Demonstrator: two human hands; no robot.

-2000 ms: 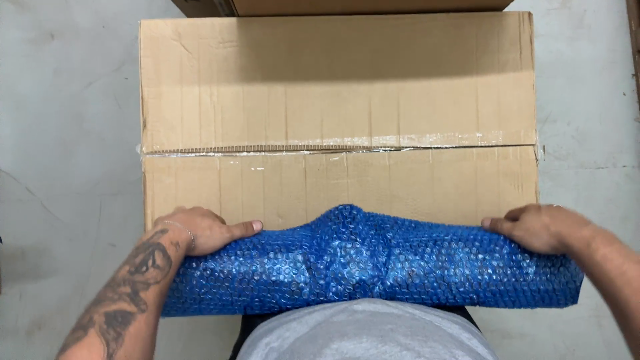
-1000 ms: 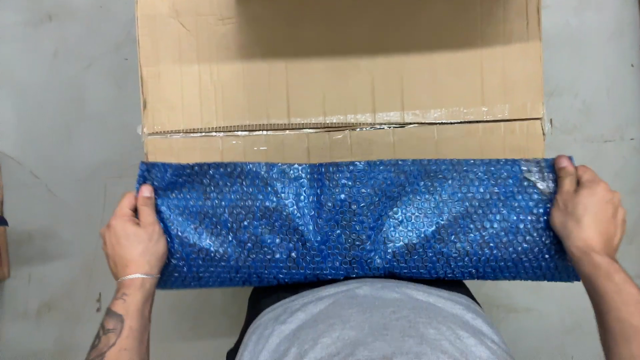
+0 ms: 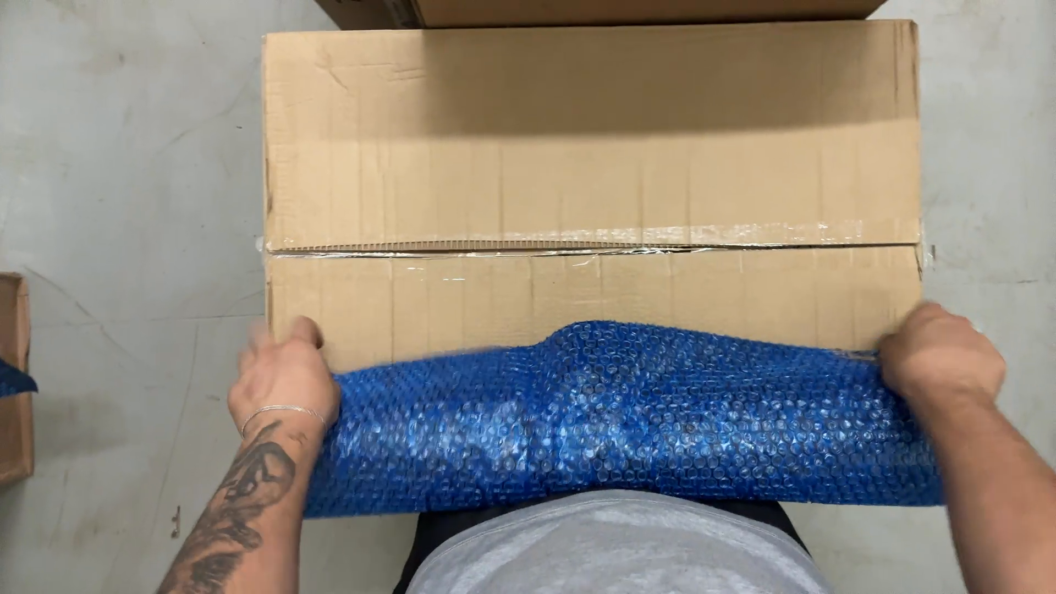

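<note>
A wide piece of blue bubble wrap point(image 3: 627, 429) lies across the near part of a large cardboard box point(image 3: 594, 165), its far edge bulging up near the middle. My left hand point(image 3: 285, 375), slightly blurred, is at the wrap's left end; its fingertips reach over the box, and its hold on the wrap is unclear. My right hand point(image 3: 945, 355) is closed on the wrap's far right corner beside the box's right edge. The box's top flaps meet at a seam with clear tape along it, and a narrow gap shows at the left part of the seam.
Another cardboard box point(image 3: 643, 11) stands beyond the far edge of the large one. At the far left is part of an open cardboard box point(image 3: 15, 445) with a blue piece of material point(image 3: 15, 379) over its rim. Grey floor shows on both sides.
One second ago the wrap was stretched flat between my hands at its two ends. Now its far edge is slack and bulges upward, and both hands have moved inward.
</note>
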